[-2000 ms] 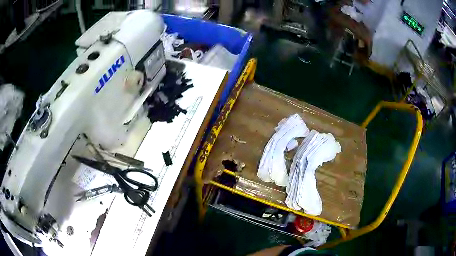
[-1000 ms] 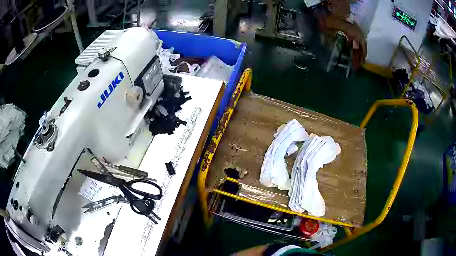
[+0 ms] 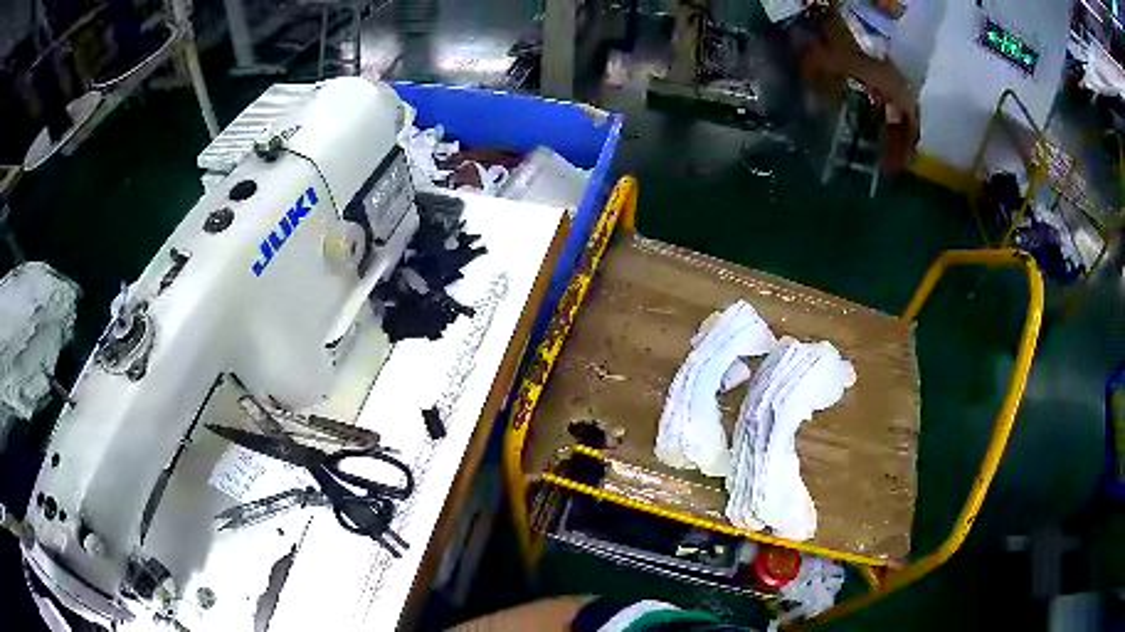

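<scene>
The white JUKI sewing machine [image 3: 271,259] stands on the white table [image 3: 494,290] at the left. Large shears with black handles [image 3: 365,484] lie open on the table beside the machine. Slimmer metal tools lie on both sides of them. The needle area [image 3: 151,583] is at the lower left, with a dark cloth edge [image 3: 274,590] near it. Of my right hand [image 3: 524,615], only a strip of skin near the wrist shows at the bottom edge, beside the sleeve; its fingers are cut off. My left hand is not in view.
Black scraps [image 3: 429,272] lie at the machine's far end, and a small black strip [image 3: 433,422] near the ruler marks. A yellow trolley [image 3: 1026,358] stands right of the table with two white stacks [image 3: 780,432]. A blue bin [image 3: 518,117] is behind the table.
The whole view has shifted, so the machine and trolley sit slightly lower and further right. More of my right wrist shows at the bottom edge. The tools keep their places on the table.
</scene>
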